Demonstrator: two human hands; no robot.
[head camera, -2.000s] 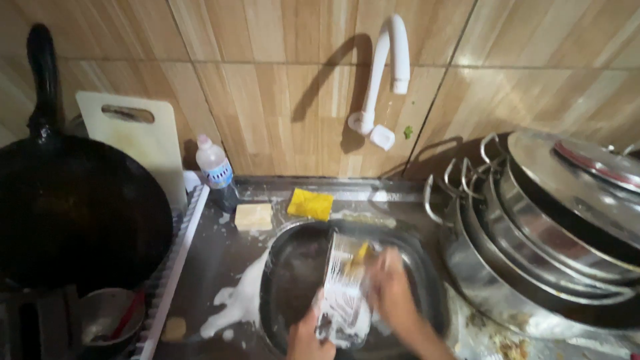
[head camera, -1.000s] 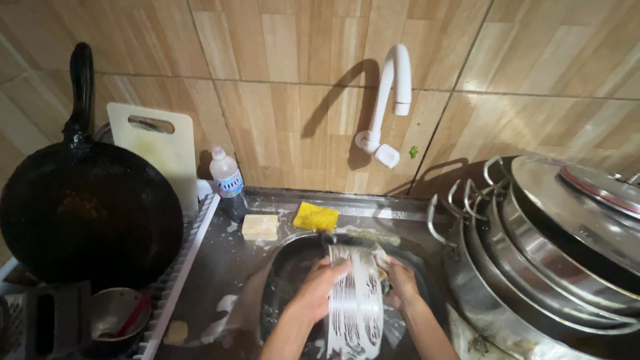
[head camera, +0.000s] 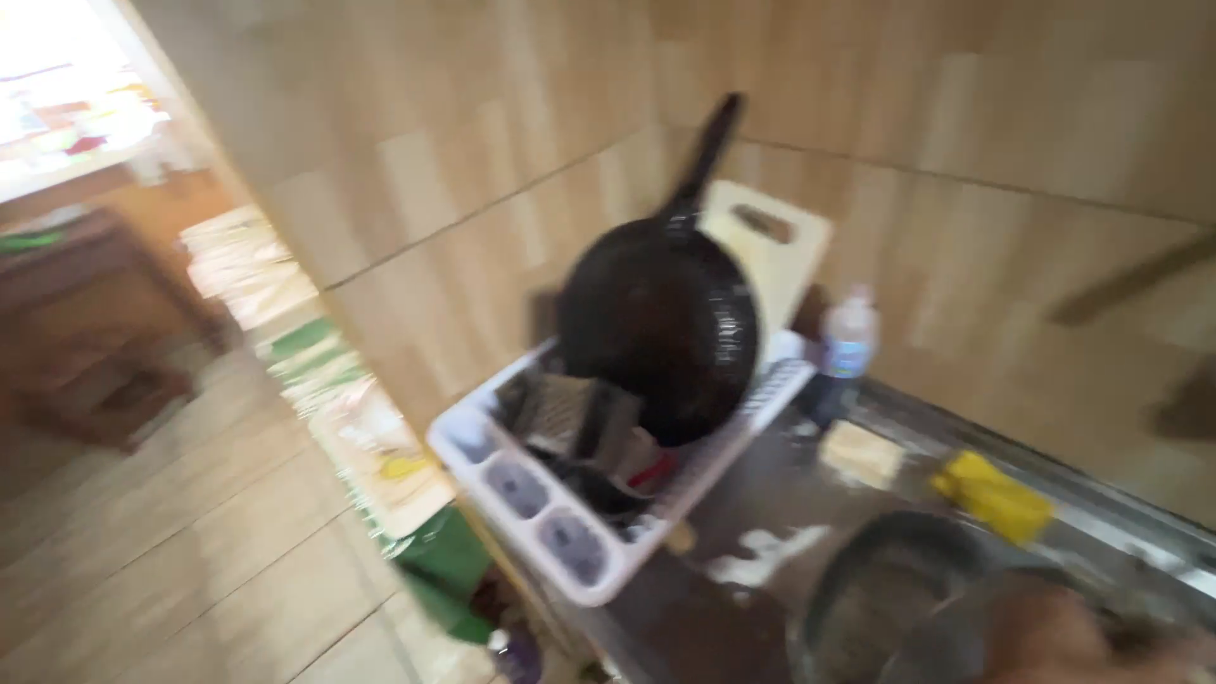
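Observation:
Strong blur covers the lower right, where my left hand (head camera: 1040, 632) shows over the dark basin (head camera: 826, 608). A greyish, see-through shape lies beside that hand, but what the hand holds is unclear. Another skin-coloured blur at the right edge may be my right hand (head camera: 1164, 655); its fingers cannot be made out. Behind the basin lie a yellow sponge (head camera: 993, 496) and a pale block (head camera: 862, 454), perhaps soap. A plastic bottle (head camera: 848, 347) stands upright near the wall. White foam (head camera: 769, 556) is spread on the metal sink top left of the basin.
The white dish rack (head camera: 608, 570) holds a black frying pan (head camera: 660, 328), a box grater (head camera: 560, 413) and a bowl with something red. A pale cutting board (head camera: 769, 242) leans behind the pan. Farther left are a wall edge, a table with a green cover (head camera: 446, 575) and tiled floor.
The view has swung far to the left, and the faucet and pots are out of frame. A second ago both hands held a soapy, clear ridged item over the basin; now they are blurred at the lower right.

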